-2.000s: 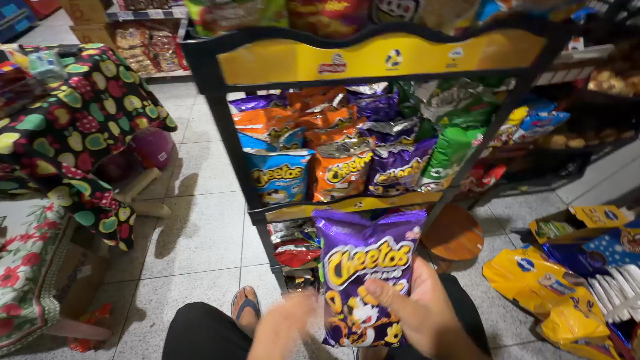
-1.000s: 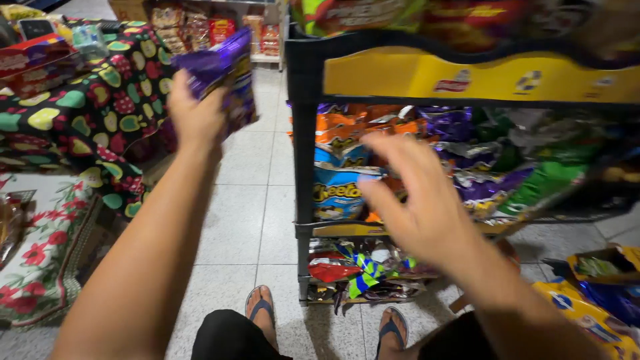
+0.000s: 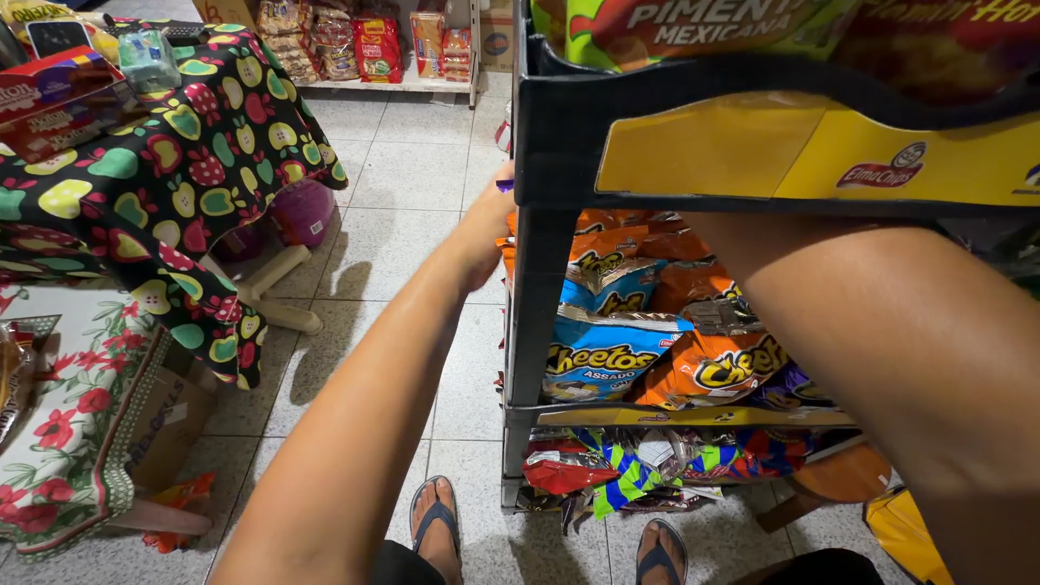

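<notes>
My left hand (image 3: 486, 231) reaches around the outer left side of the black snack rack (image 3: 536, 301), its fingers mostly hidden behind the post. A small bit of purple packaging (image 3: 505, 186) shows at the fingers; whether they grip it is not visible. My right forearm passes under the yellow-fronted upper shelf into the rack, and the hand is hidden there. Below and beside that arm lie a blue Cheetos bag (image 3: 609, 353) and an orange Cheetos bag (image 3: 715, 366), with more orange bags behind.
Snack bags (image 3: 569, 471) fill the bottom shelf, beside a round wooden stool (image 3: 845, 475). At left stand a table with a fruit-print cloth (image 3: 195, 154) and a flower-print cloth (image 3: 89, 406). Packets line a white shelf (image 3: 439, 88) at the back. My sandalled feet are near the rack.
My left hand has moved from over the aisle, where it held a purple bag, to the rack's side. My right hand has gone into the rack. The view is closer to the rack.
</notes>
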